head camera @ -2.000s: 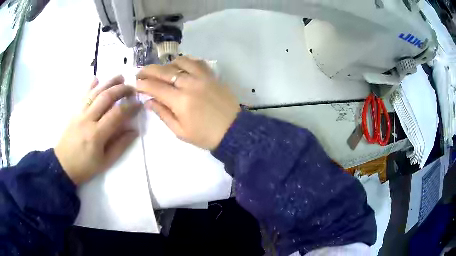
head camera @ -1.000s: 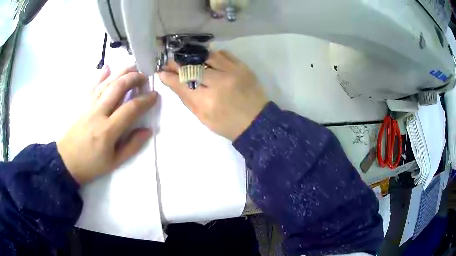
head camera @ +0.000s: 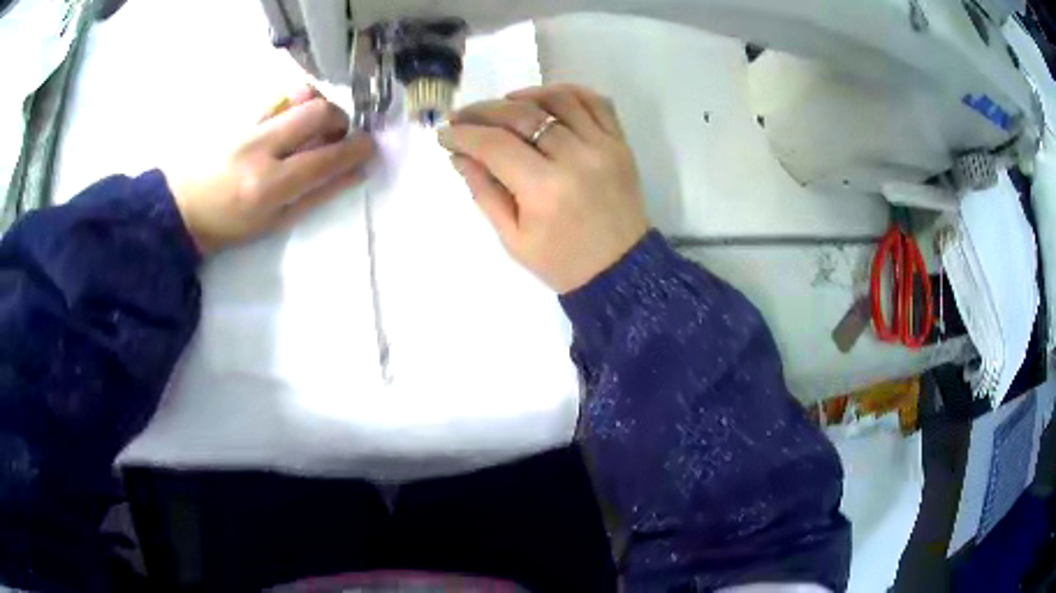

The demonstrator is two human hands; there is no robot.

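Note:
A white garment panel (head camera: 463,382) lies under the machine head and reaches to the table's front edge. A dark narrow line runs down its middle from the presser foot (head camera: 368,99). My left hand (head camera: 278,174) rests on the cloth left of the foot, fingertips close to it. My right hand (head camera: 550,180), with a ring, lies on the cloth right of the foot, thumb and fingers bent. I see no tool in either hand; whether the fingers pinch the cloth is unclear. A ribbed cream knob (head camera: 431,95) sits beside the needle area.
The white machine arm (head camera: 695,29) spans the top. Red-handled scissors (head camera: 901,287) lie at the right, with a stack of white cut pieces (head camera: 990,278) beyond. A shiny brown-orange package (head camera: 886,402) and a printed sheet (head camera: 1005,463) are lower right.
The panel has moved forward under the foot, and its split lower ends now show as one wide edge. My right hand has moved out to the right, away from the needle.

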